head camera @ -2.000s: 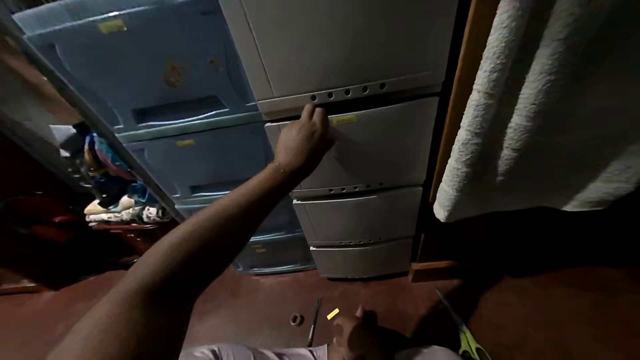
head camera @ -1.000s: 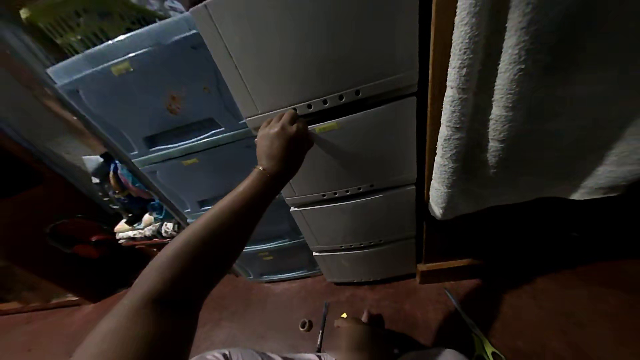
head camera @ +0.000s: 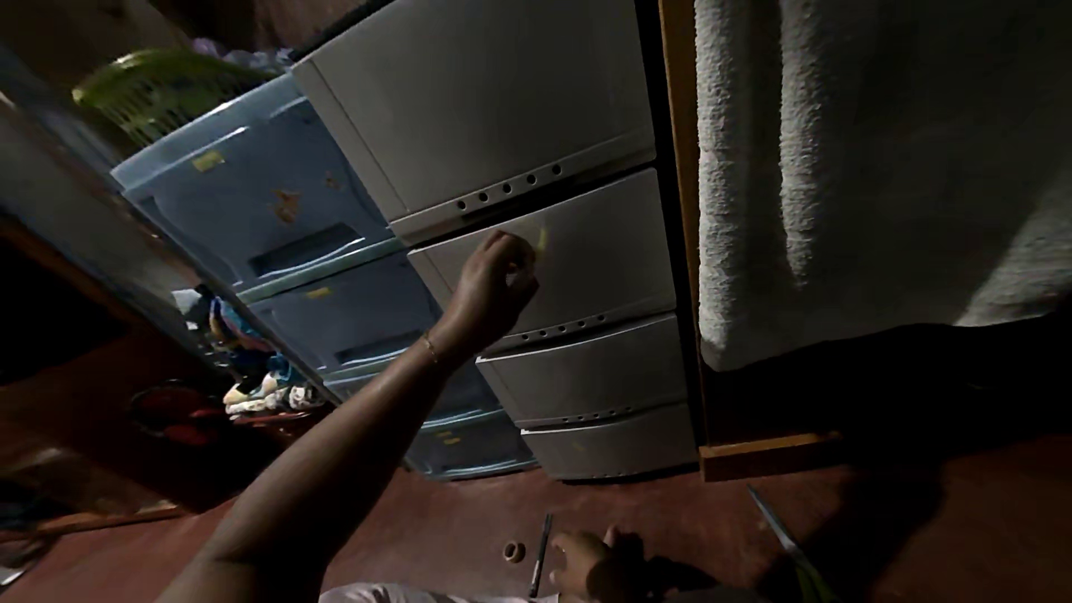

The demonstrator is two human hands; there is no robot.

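Observation:
My left hand (head camera: 502, 276) reaches up to the front of the second grey plastic drawer (head camera: 607, 251), its thumb and fingers pinched at a narrow strip of yellow tape (head camera: 541, 239). The strip stands nearly upright at the fingertips; whether part of it still sticks to the drawer cannot be told. Low in the view, my right hand (head camera: 586, 563) is near my lap, dim, its palm side hidden. Left of it lie a dark pen-like stick (head camera: 542, 554) and a small brown tape roll (head camera: 514, 552) on the red floor.
Blue plastic drawers (head camera: 276, 197) with yellow tape labels stand left, a green basket (head camera: 159, 88) above them. Scissors (head camera: 791, 540) with green handles lie at lower right. A pale towel (head camera: 745, 167) hangs beside a wooden frame (head camera: 688, 251). Folded cloths (head camera: 268, 395) sit farther left.
The yellow strip lay flat across the drawer front beside my left hand; now it is narrow and upright at my fingertips. The yellow piece at my right hand no longer shows.

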